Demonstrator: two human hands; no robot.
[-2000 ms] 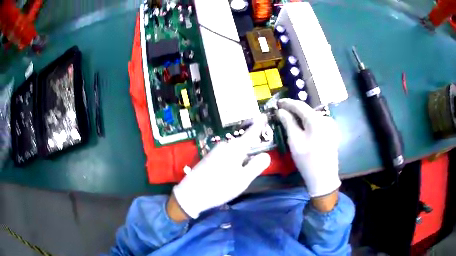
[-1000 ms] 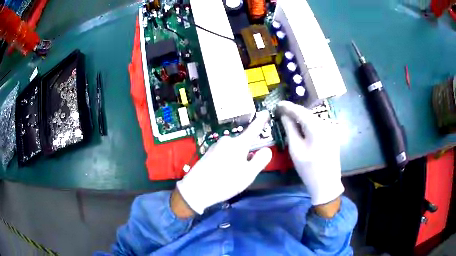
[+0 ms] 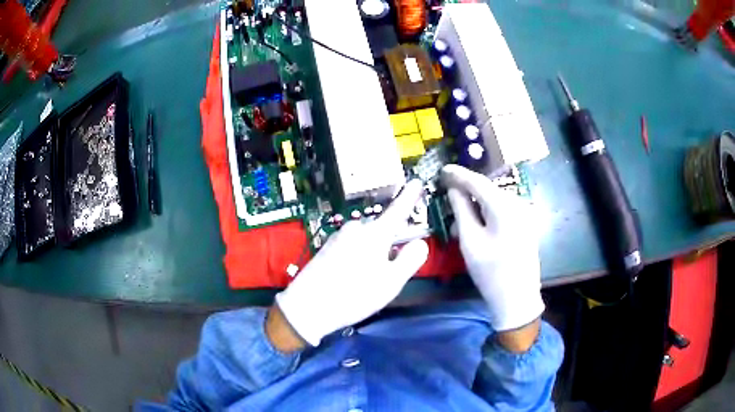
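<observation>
A green circuit board (image 3: 305, 173) crowded with parts lies on a red pad (image 3: 262, 261). Two long white heatsinks stand on it, the middle one (image 3: 355, 105) and the right one (image 3: 500, 88), with yellow blocks (image 3: 415, 133) between them. My left hand (image 3: 355, 265), in a white glove, rests its fingertips at the board's near edge. My right hand (image 3: 496, 241), also gloved, has thumb and index finger close together beside a small clear or silvery piece (image 3: 429, 163) near the yellow blocks. Whether either hand grips anything is hidden by the fingers.
A black electric screwdriver (image 3: 604, 185) lies right of the board, with a small red strip (image 3: 645, 134) and a round tin (image 3: 711, 179) further right. An open black parts box (image 3: 95, 161), a thin black tool (image 3: 151, 165) and a crinkled clear bag (image 3: 8, 189) lie left.
The whole view has shifted slightly, moving the board and tools a little left in the picture. Both hands stay at the board's near edge with almost the same pose.
</observation>
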